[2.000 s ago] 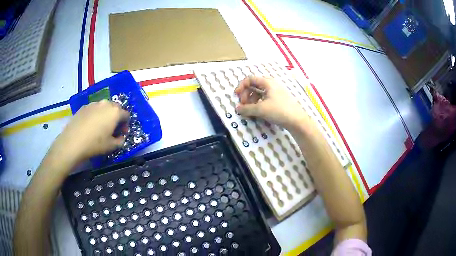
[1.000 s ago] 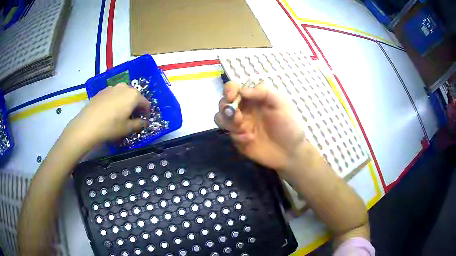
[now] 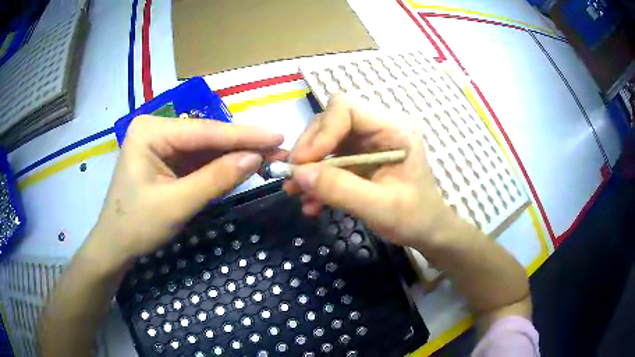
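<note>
My left hand (image 3: 174, 167) and my right hand (image 3: 369, 167) meet above the top edge of the black parts tray (image 3: 292, 209). A small round metal part (image 3: 277, 169), silver with a dark rim, is pinched between the fingertips of both hands. My right hand also holds a thin tan stick tool (image 3: 369, 158), which points right across the palm. Many tray pockets hold silver-centred parts. The blue parts bin (image 3: 207, 97) is partly hidden behind my left hand, with some metal fittings showing.
The slotted board (image 3: 459, 132) lies right of the tray. A cardboard sheet (image 3: 264, 35) lies beyond the bin. Stacked slotted boards (image 3: 42, 70) are upper left. A second blue bin (image 3: 8, 209) and another slotted board (image 3: 31, 293) are at the left.
My left hand has come out of the blue bin and moved right to meet my right hand. My right hand has turned, and the stick now lies sideways.
</note>
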